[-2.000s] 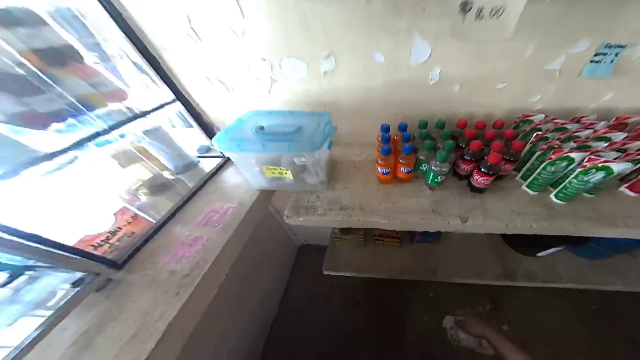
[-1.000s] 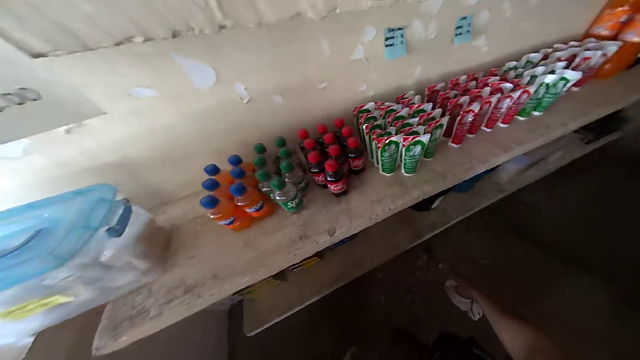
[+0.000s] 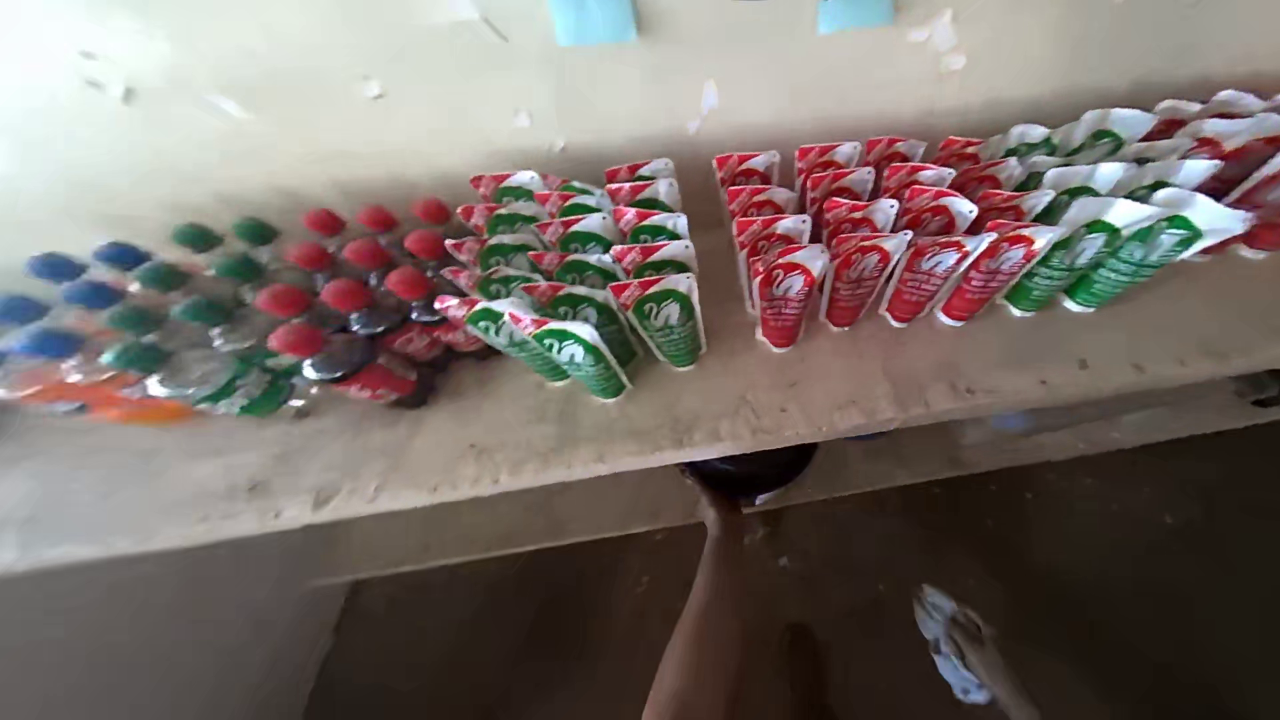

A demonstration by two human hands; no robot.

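Observation:
My left hand [image 3: 715, 492] reaches under the upper shelf and touches the rim of a dark round basin [image 3: 755, 472]; its fingers are mostly hidden by the shadow and the shelf edge. Low on the right, my right hand [image 3: 968, 640] is closed on a crumpled white cloth [image 3: 938, 625] above the dark floor. Over my hands, the concrete shelf [image 3: 700, 410] bears rows of green-and-white pouches [image 3: 672, 318] and red-and-white pouches [image 3: 788, 290], each with a swan picture.
Small soda bottles with red caps [image 3: 297, 339], green caps [image 3: 135, 357] and blue caps [image 3: 48, 342] stand on the shelf at the left. Blue paper notes [image 3: 595, 20] are on the peeling wall. A lower shelf [image 3: 500, 545] runs beneath the upper one.
My left arm has come into view, with its hand at the basin under the upper shelf. My right hand still holds the white cloth. The view has swung right along the shelf.

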